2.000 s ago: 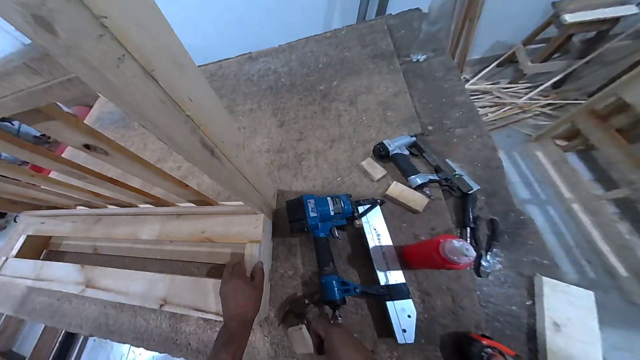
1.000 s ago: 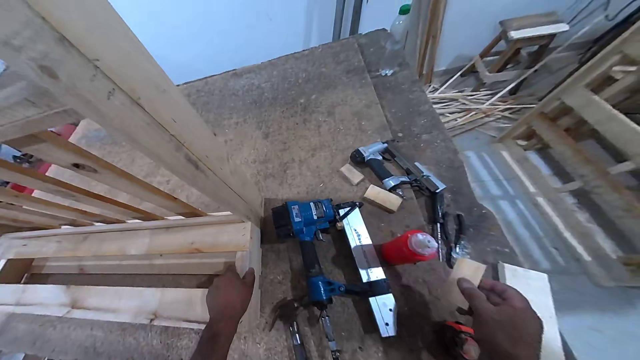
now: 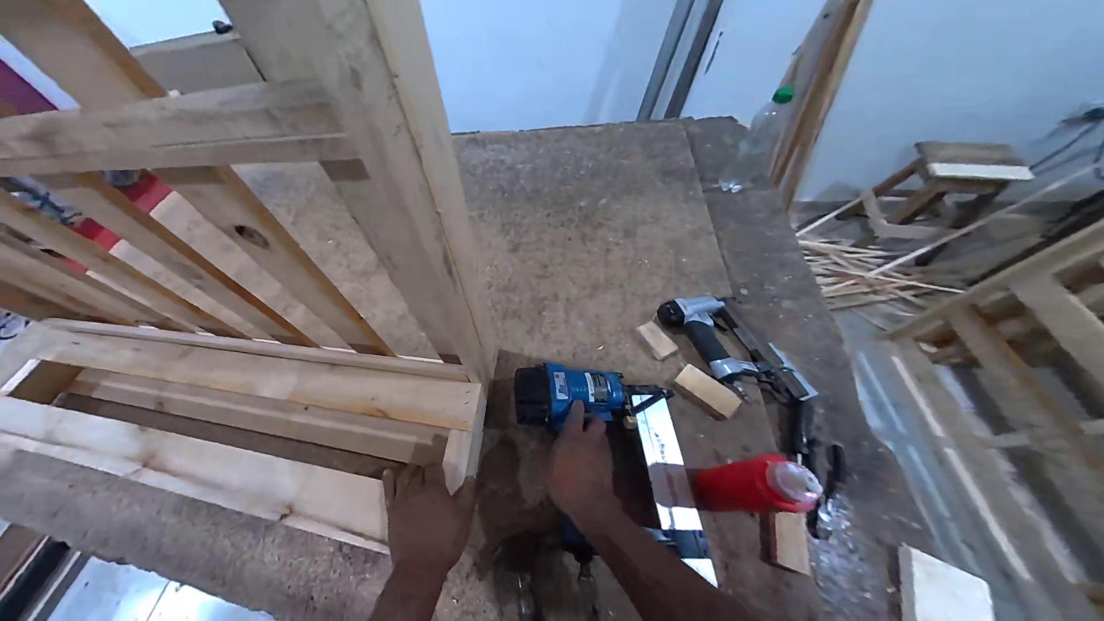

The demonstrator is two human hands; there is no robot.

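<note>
My left hand rests on the near right corner of a wooden frame, its fingers over the end piece. To its right, my right hand is on the handle of a blue pneumatic nailer, which lies on its side on the workbench. The nailer's silver magazine runs beside my right forearm. A red bottle lies or stands just right of the magazine; its pose is hard to tell. A small wood block sits beside the bottle.
A second, silver and black nailer lies farther back beside two wood blocks. A plastic bottle stands at the bench's far corner. Slatted woodwork rises at left. On the floor at right are wood strips, a stool and another wooden frame.
My right hand has put down the wood block it held one second ago, now beside the red bottle, and has moved left onto the blue nailer. My left hand stays at the frame's corner.
</note>
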